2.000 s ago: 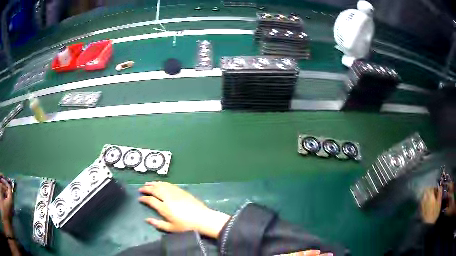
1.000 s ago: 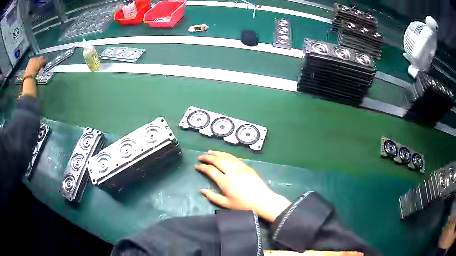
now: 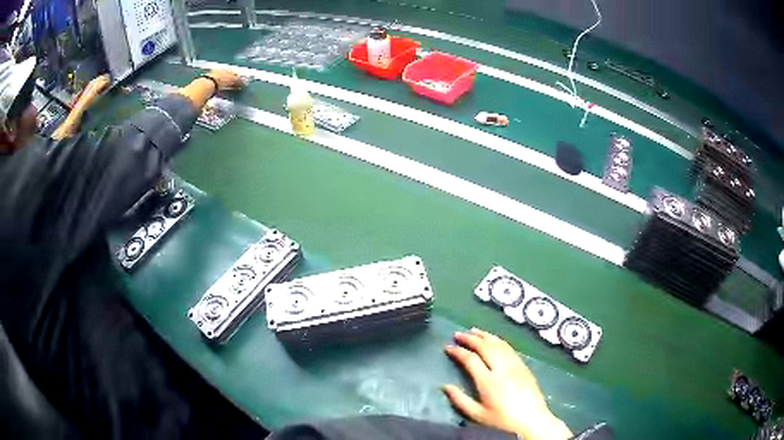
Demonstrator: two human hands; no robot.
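Observation:
My right hand (image 3: 503,382) lies palm down with fingers spread on the green mat, holding nothing. My left hand is not in view; only a dark sleeve (image 3: 387,427) shows at the bottom edge. A three-hole plate with dark rings (image 3: 540,313) lies singly just beyond my right fingertips, not touched. Left of my hand, a stack of three-hole plates (image 3: 348,296) stands on the mat. A narrower stack (image 3: 245,284) stands at its left end, tilted away. Another ringed plate (image 3: 156,228) lies further left.
A co-worker in a dark smock (image 3: 94,198) sits at the left, one arm reaching over the green surface. A squeeze bottle (image 3: 300,112), red bins (image 3: 439,77), black pad (image 3: 569,158) and tall plate stack (image 3: 686,245) stand beyond, near pale rails (image 3: 516,202).
The view has swung left, so the bench things sit further right in the picture. The co-worker's arm now shows more fully. My left hand, partly seen before, has left the picture.

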